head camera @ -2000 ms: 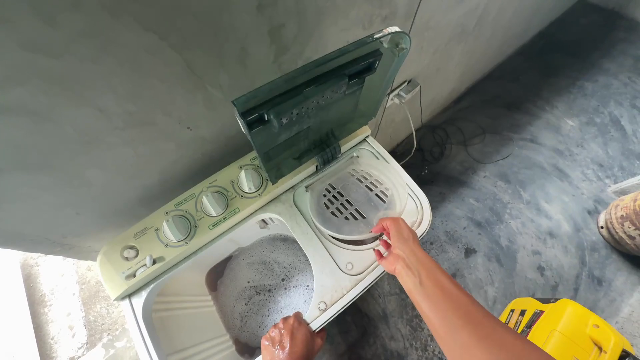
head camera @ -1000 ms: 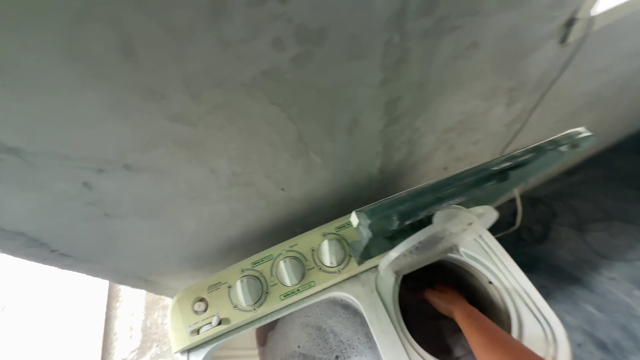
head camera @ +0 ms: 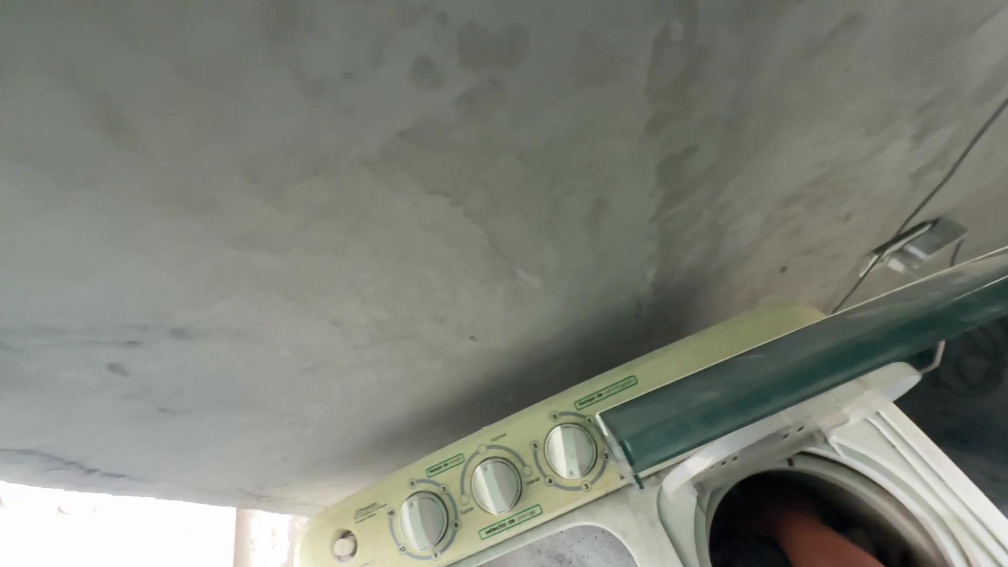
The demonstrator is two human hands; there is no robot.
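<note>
My right hand (head camera: pixel 803 531) reaches down into the dark round spin tub (head camera: pixel 894 500) of a twin-tub washing machine, at the lower right. Its fingers are lost in shadow and blur, so what they touch cannot be told. Dark material, perhaps cloth, lies around it. The inner plastic spin lid (head camera: pixel 787 429) stands raised behind the tub opening. Behind that, the dark green outer lid (head camera: pixel 811 362) is also up. A part of the wash tub (head camera: pixel 567 549) with suds shows at the bottom edge. My left hand is out of view.
The cream control panel (head camera: pixel 480 472) with three large knobs runs along the machine's back. A grey concrete wall (head camera: pixel 354 236) rises close behind it. An outlet box (head camera: pixel 917 244) with a cable is on the wall at the right.
The perforated inner lid, lying flat with my right hand at its edge two seconds ago, is now raised. My right hand went into the spin tub. My left hand left view; the view tilted up.
</note>
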